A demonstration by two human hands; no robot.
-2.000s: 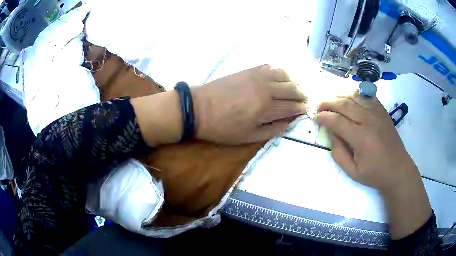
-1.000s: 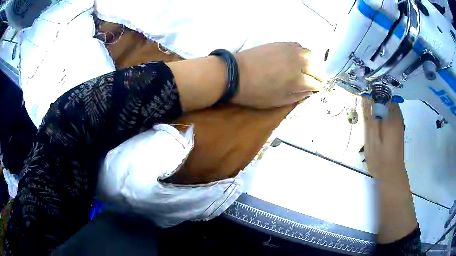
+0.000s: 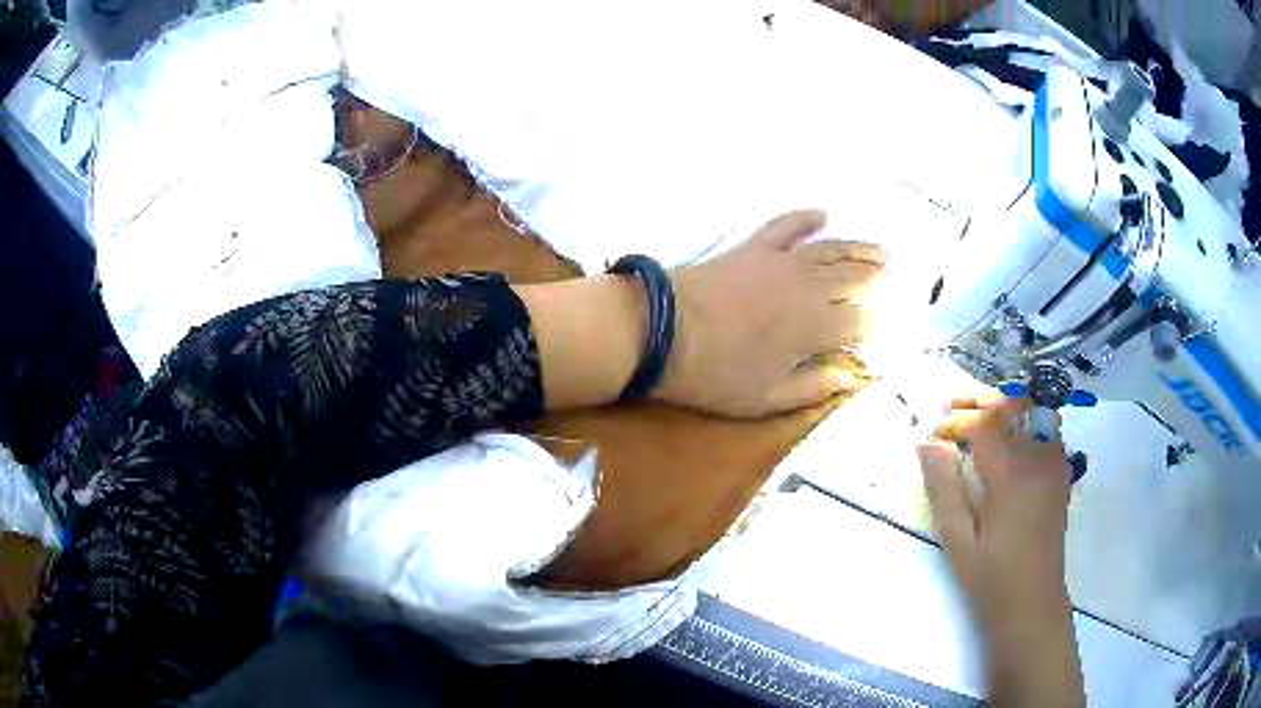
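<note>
The brown shell fabric panel (image 3: 664,484) with white backing (image 3: 456,533) lies across the table's left side and hangs over the front edge. My left hand (image 3: 774,318), with a dark bracelet, lies on it, fingers spread, pressing it near the needle area. My right hand (image 3: 1003,470) is right of the fabric edge, beside the machine head, with fingers bent; whether it holds anything is unclear. The white sewing machine (image 3: 1106,277) with a blue stripe stands at the right. Glare hides the needle and the fabric edge there.
A table-edge ruler (image 3: 774,671) runs along the front edge. Dark and white fabric offcuts (image 3: 1189,83) lie behind the machine. A shiny metallic object (image 3: 1224,678) is at the lower right corner.
The view has shifted. My left hand's fingers have spread on the fabric. My right hand moved away from the fabric edge, then came back toward the needle area with its fingers bent.
</note>
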